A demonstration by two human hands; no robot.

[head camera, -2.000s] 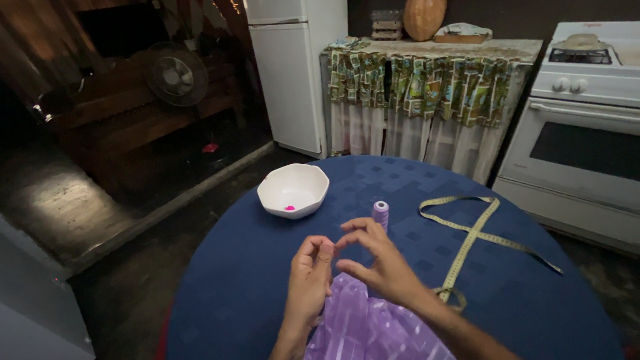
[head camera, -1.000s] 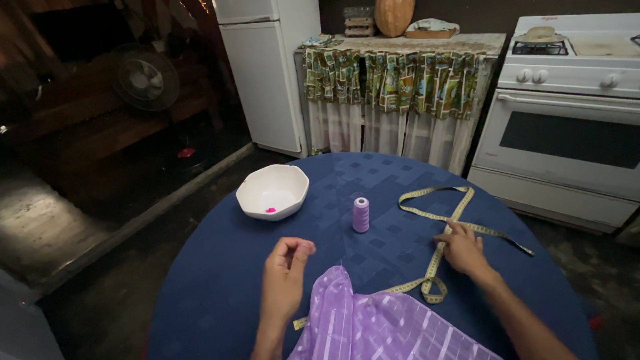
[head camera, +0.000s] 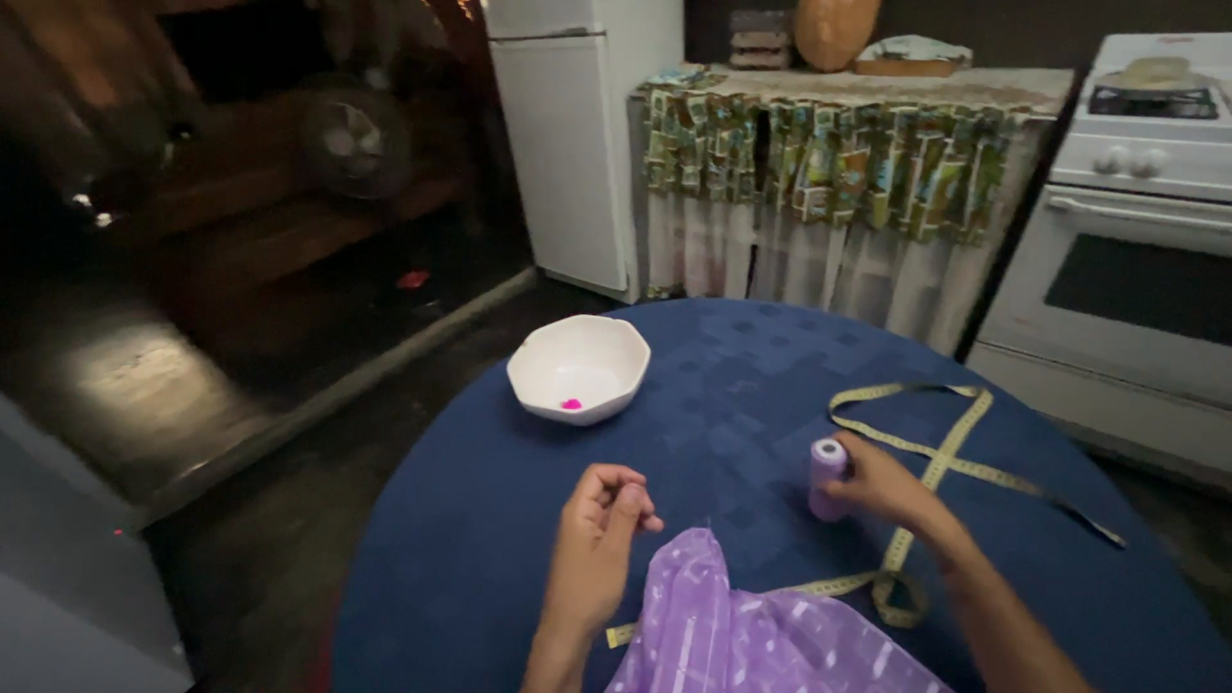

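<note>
My right hand (head camera: 881, 486) grips a spool of purple thread (head camera: 827, 479) from its right side, near the tape measure. Thumb and fingertips of my left hand (head camera: 602, 529) are pinched together above the table, left of the cloth; whether something thin is between them cannot be told. Purple cloth with white marks (head camera: 727, 626) lies at the near edge, its peak between my hands. A yellow tape measure (head camera: 948, 452) lies looped on the right and runs partly behind the cloth.
A white octagonal bowl (head camera: 577, 371) with a small bright pink thing (head camera: 571, 404) inside stands on the blue tablecloth (head camera: 731, 385) at the back left. Beyond the round table are a refrigerator (head camera: 563, 154), a curtained counter (head camera: 828, 173) and a stove (head camera: 1136, 221).
My right hand has moved from the tape measure to the spool and taken hold of it. A second before that, both hands were close together above the cloth.
</note>
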